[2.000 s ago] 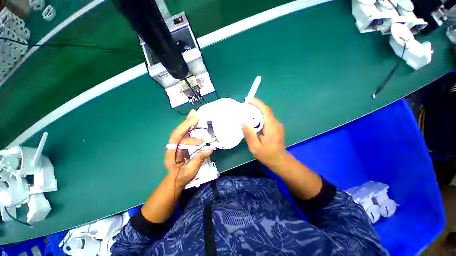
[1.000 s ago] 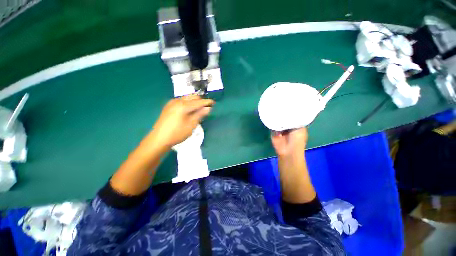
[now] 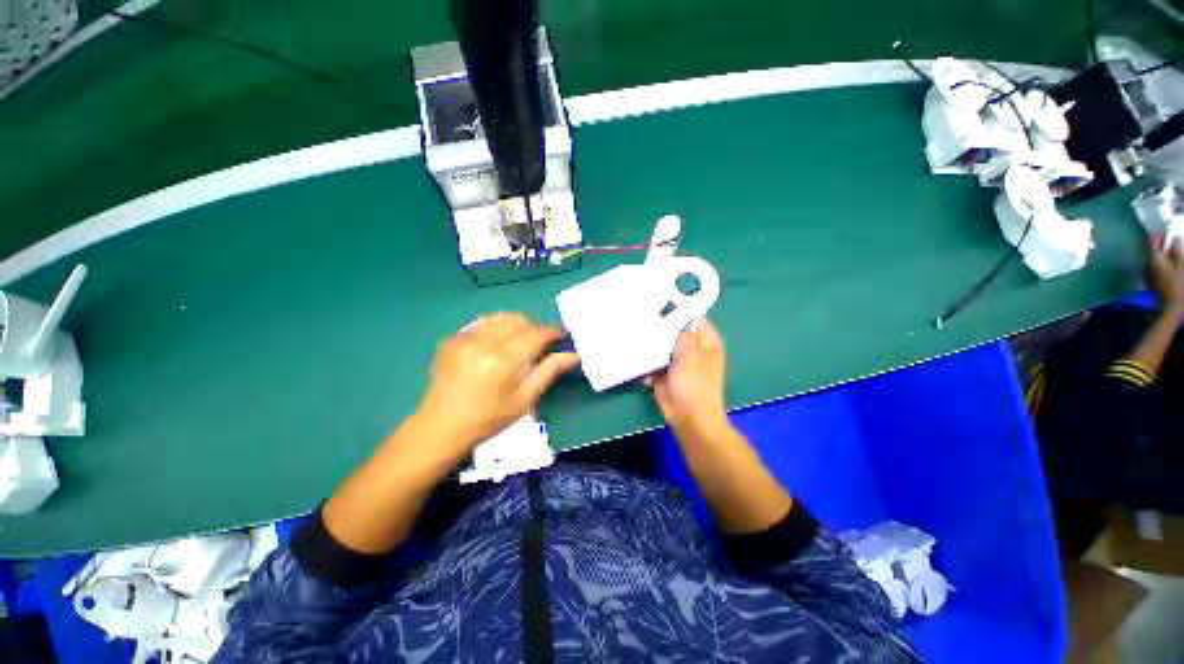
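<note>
A white camera body (image 3: pixel 623 324) with a ring-shaped end and a short antenna is held above the bench by my right hand (image 3: pixel 696 374), at its lower right edge. A thin red and yellow wire (image 3: pixel 610 248) runs from it toward the screw feeder. My left hand (image 3: pixel 491 379) is just left of the body, fingers bent and pointing at its left edge; whether they grip anything is hidden. A white bracket (image 3: pixel 510 450) lies under my left hand at the bench edge, partly covered.
The black electric screwdriver (image 3: pixel 504 110) hangs over the screw feeder (image 3: pixel 483 169). White assemblies stand at left (image 3: pixel 46 376) and right (image 3: pixel 1006 143). Blue totes with white parts sit below the edge, left (image 3: pixel 52 590) and right (image 3: pixel 896 441). Another person's hand (image 3: pixel 1165 270) is at far right.
The camera body has moved left toward my left hand and been turned, so its ring end now shows. My left hand has moved down from the feeder front, over the bracket.
</note>
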